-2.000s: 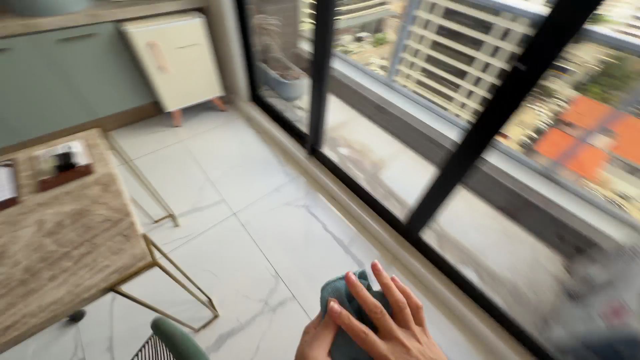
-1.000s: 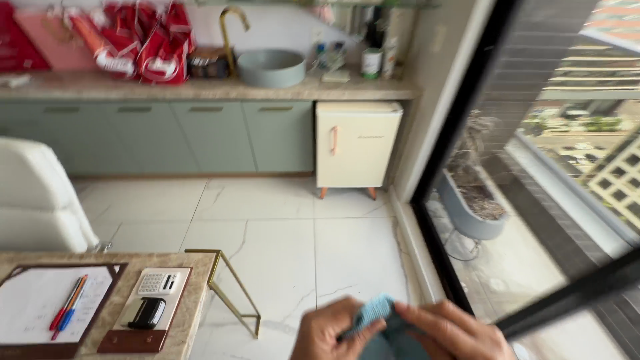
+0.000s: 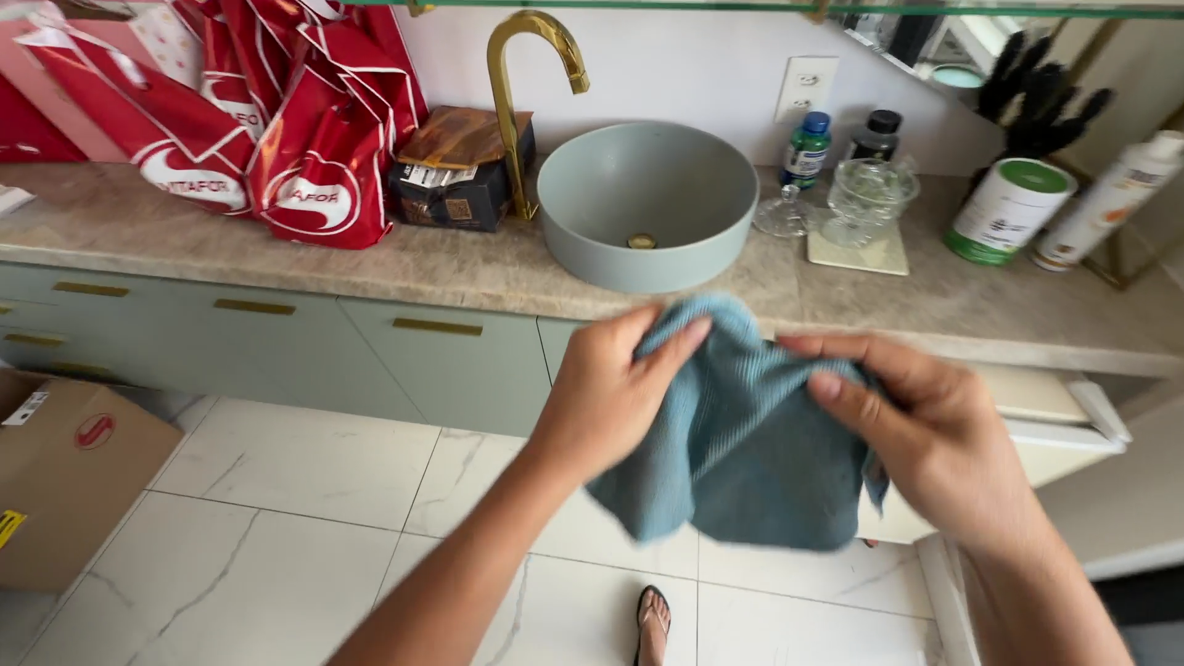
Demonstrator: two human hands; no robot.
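Note:
A blue-green ribbed cloth [image 3: 768, 444] hangs partly spread between my two hands, in front of the counter's edge. My left hand [image 3: 615, 388] pinches its upper left part between thumb and fingers. Its upper right part is gripped by my right hand [image 3: 916, 425]. Beyond the cloth, a round grey-green basin [image 3: 647, 264] stands on the stone counter [image 3: 444, 268], with a gold faucet [image 3: 504, 102] at its left.
Red bags [image 3: 324, 185] and a dark box [image 3: 453, 199] stand left of the faucet. Right of the basin are glassware [image 3: 865, 199], supplement bottles [image 3: 807, 153], a white-and-green canister [image 3: 1008, 213] and a spray bottle [image 3: 1110, 199]. A cardboard box [image 3: 83, 481] sits on the floor at left.
The view has swung from the window to the counter, now close. The cloth, bunched in my hands earlier, now hangs more open between them.

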